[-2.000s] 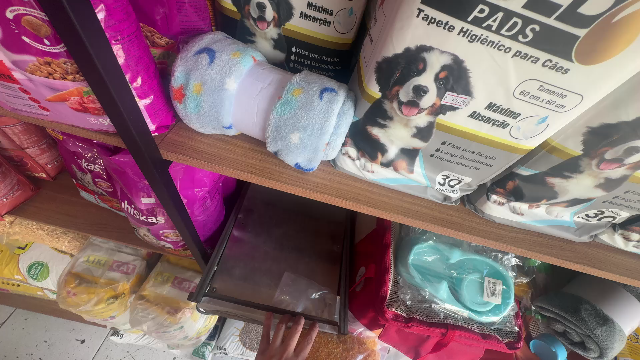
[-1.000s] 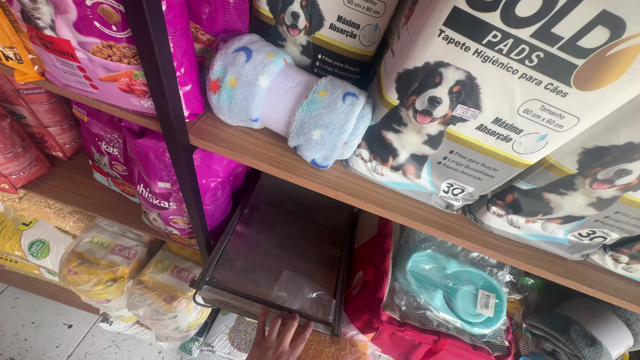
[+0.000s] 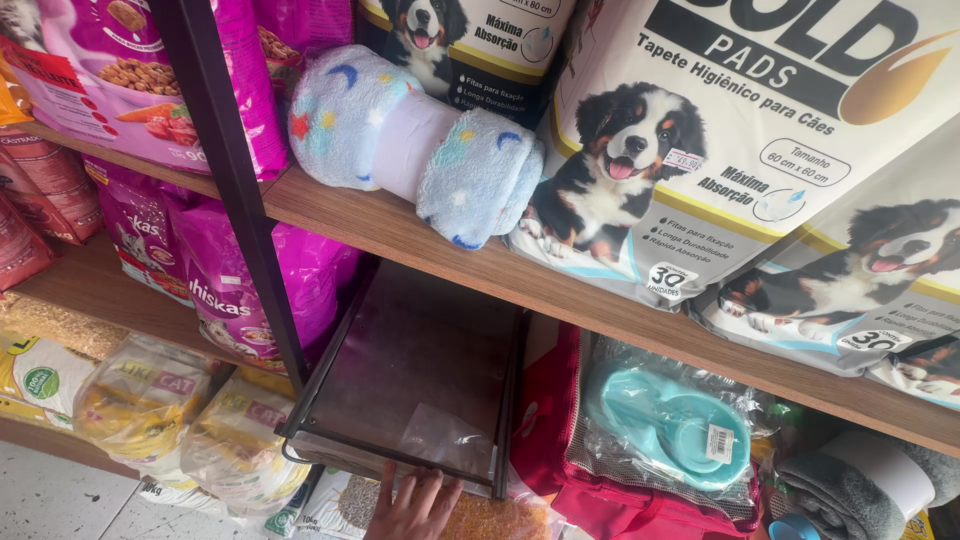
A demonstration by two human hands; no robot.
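My left hand (image 3: 412, 501) reaches up from the bottom edge, left of centre, its fingertips over the front edge of a dark brown tray-like panel (image 3: 375, 367) in a black metal frame. Its palm and thumb are not clear to see. The panel slopes out from under the wooden shelf, with a clear plastic piece (image 3: 448, 439) lying near its front. Beside it on the right is a red mesh-sided bag (image 3: 551, 382) with a turquoise double pet bowl (image 3: 675, 431) in clear plastic on top. My right hand is not in view.
The wooden shelf (image 3: 570, 300) above holds a rolled pale blue blanket (image 3: 480, 176) and large packs of dog pads (image 3: 720, 135). A black metal upright (image 3: 225, 150) stands left, by purple cat food bags (image 3: 225, 292). Bagged goods (image 3: 142, 405) lie below; a grey rolled blanket (image 3: 847, 480) lies right.
My left hand stays at the front edge of the dark panel. The view has shifted slightly; nothing else has plainly moved.
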